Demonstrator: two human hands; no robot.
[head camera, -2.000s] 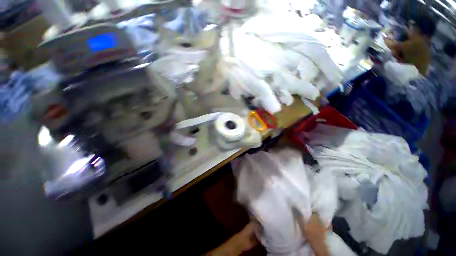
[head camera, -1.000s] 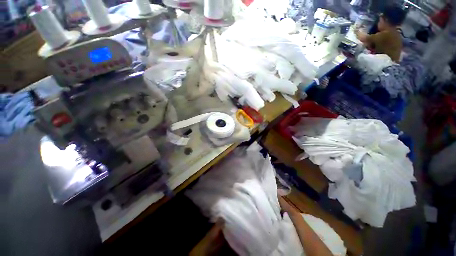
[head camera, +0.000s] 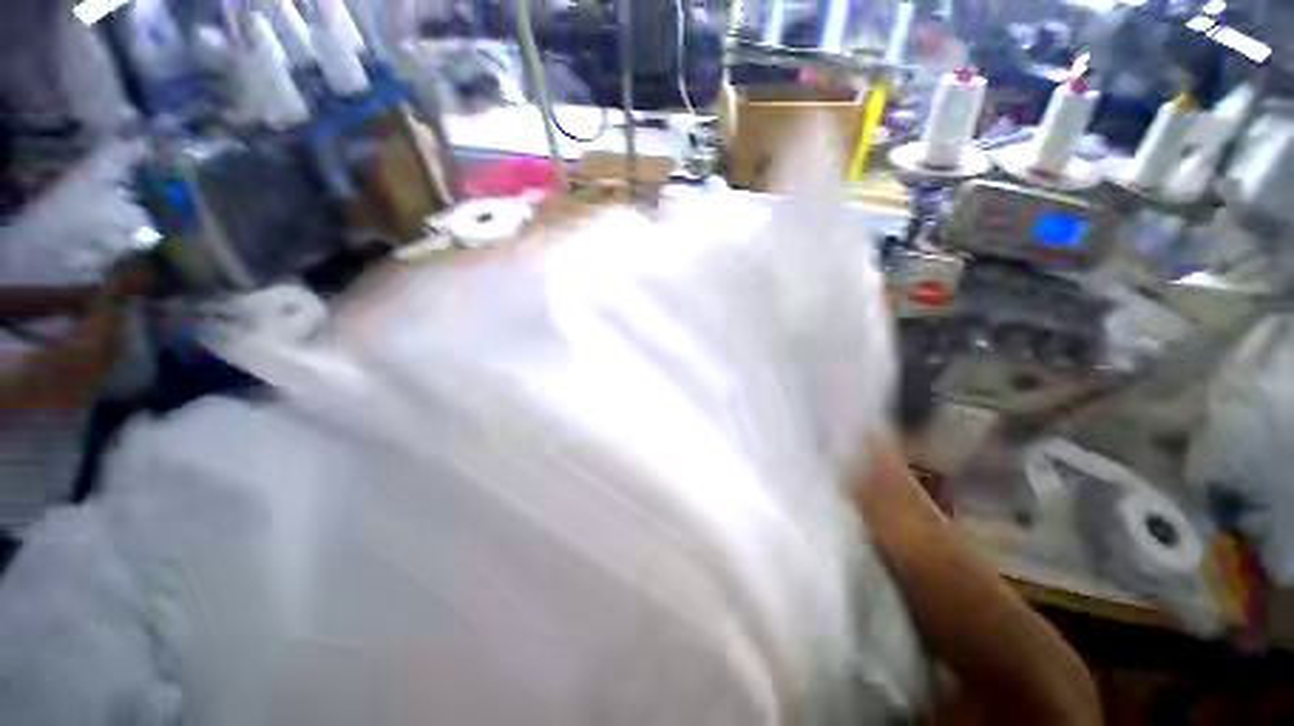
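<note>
A large white fabric bundle (head camera: 610, 411), blurred by motion, is raised in front of me and fills the middle and lower left of the head view. My right hand (head camera: 877, 468) is at its right edge, with the forearm running to the lower right. The fingers are mostly hidden by the fabric, and the hand appears to hold it. My left hand is not visible. More white fabric (head camera: 71, 610) lies at the lower left.
The overlock machine (head camera: 1008, 333) stands at right under its control panel (head camera: 1029, 227), with thread cones (head camera: 954, 121) behind. A label tape roll (head camera: 1161, 532) and red-orange scissors (head camera: 1237, 574) lie at far right. A white tape roll (head camera: 483, 220) is at back left.
The view has swung left, so the machine now shows at right. The white fabric has come up from below the table edge and spreads across the view. My left hand has gone out of sight.
</note>
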